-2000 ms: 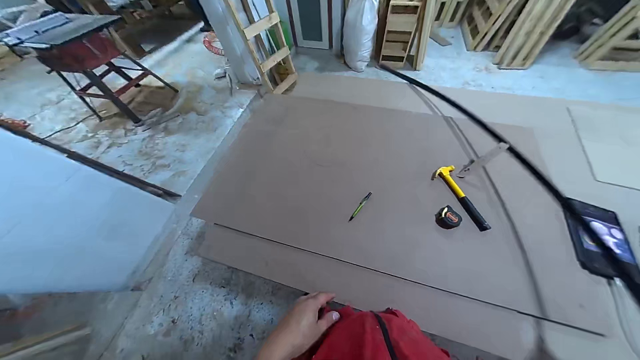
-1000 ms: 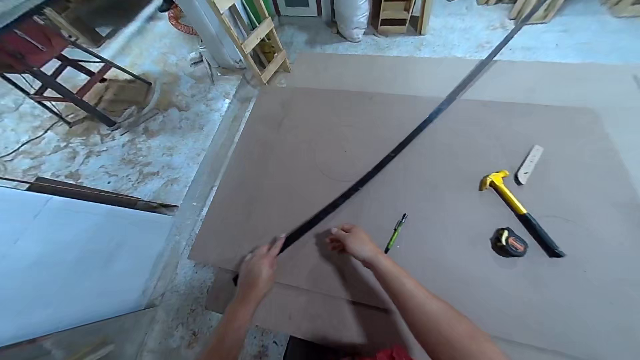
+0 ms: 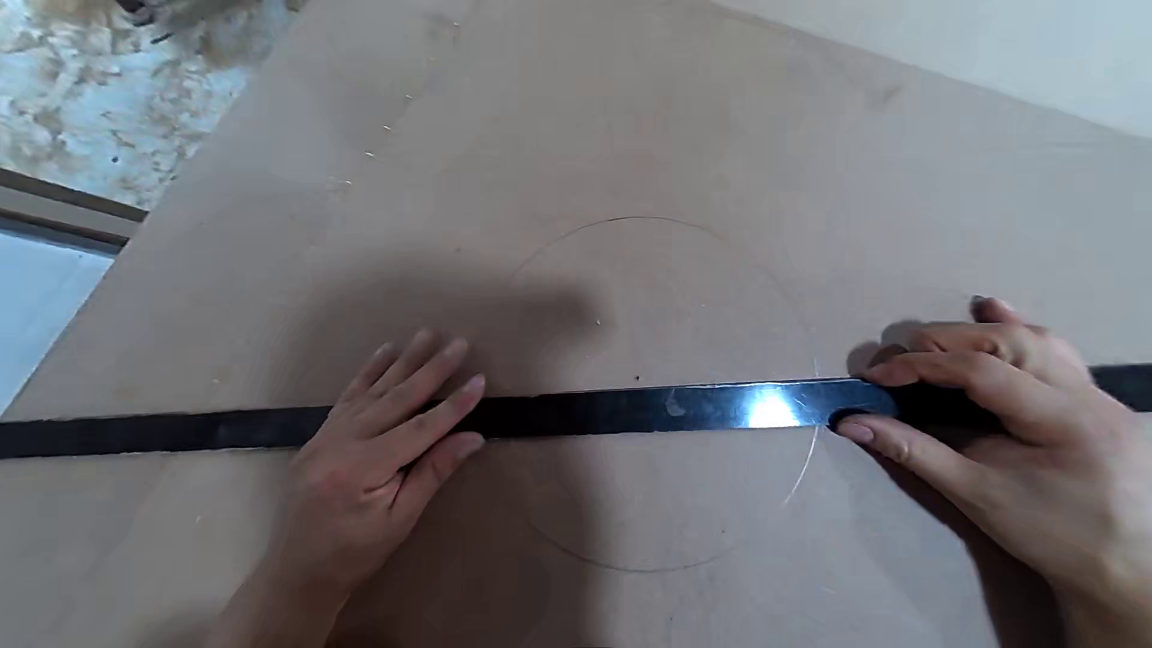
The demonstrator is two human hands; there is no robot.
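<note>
A long, thin black strip (image 3: 576, 412) lies flat across a brown sheet board (image 3: 576, 117), running from the left edge of the view to the right edge. My left hand (image 3: 387, 450) rests on the strip with its fingers spread, pressing it against the board. Further right, my right hand (image 3: 999, 423) grips the strip between thumb and fingers. Between the hands the strip crosses a faint circle line (image 3: 634, 218) drawn on the board, which shows above and below it. Light glares off the strip near my right fingertips.
At the upper left, a stained floor (image 3: 117, 112) shows beyond the board's edge. A white panel (image 3: 49, 297) with a dark border stands or lies at the left. A paler board surface (image 3: 1008, 45) is at the upper right.
The strip slanted up from my left hand a second ago; now it lies across the board. My right hand has taken hold of it. The view is much closer to the board.
</note>
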